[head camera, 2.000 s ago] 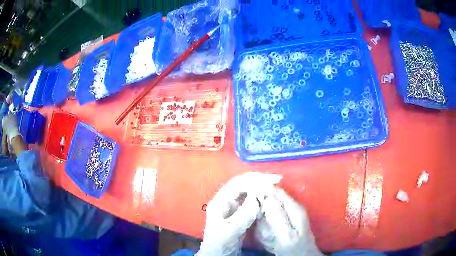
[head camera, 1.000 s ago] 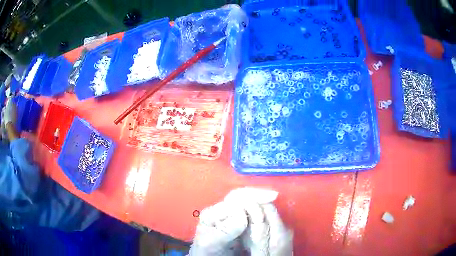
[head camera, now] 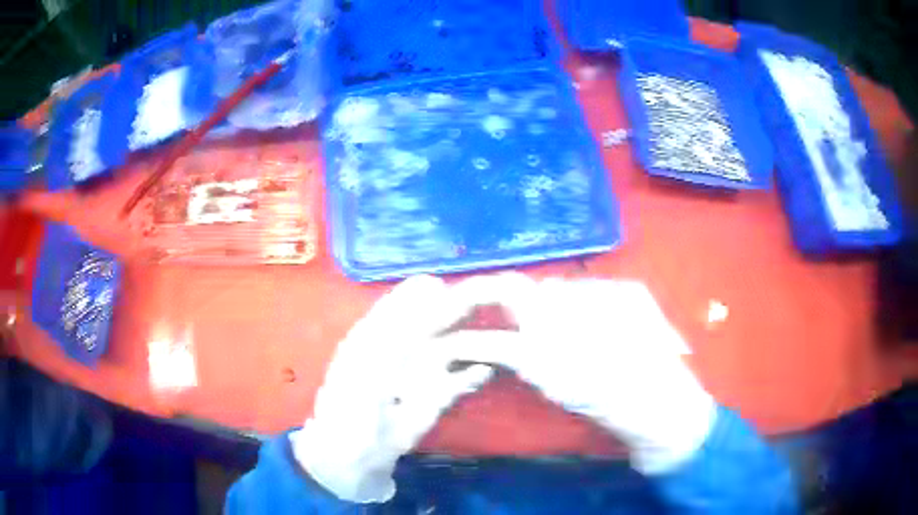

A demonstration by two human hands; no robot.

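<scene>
My left hand (head camera: 398, 392) and my right hand (head camera: 604, 362), both in white gloves, meet over the red table top (head camera: 242, 342) in front of the large blue tray. Their fingertips come together near the centre. The picture is blurred, and I cannot make out any part between the fingers. The large blue tray (head camera: 473, 211) just beyond them has pale rings scattered in it. A small dark ring (head camera: 290, 375) lies on the table left of my left hand.
A clear flat tray (head camera: 242, 246) and red stick (head camera: 201, 129) lie left. Blue bins stand along the far edge. A bin of small metal parts (head camera: 695, 126) and a long blue bin of white parts (head camera: 830, 151) stand right. A white piece (head camera: 716, 312) lies beside my right hand.
The view has swung to the right, showing the long blue bin. Both hands have come up closer to the large tray, with wrists and blue sleeves wider apart.
</scene>
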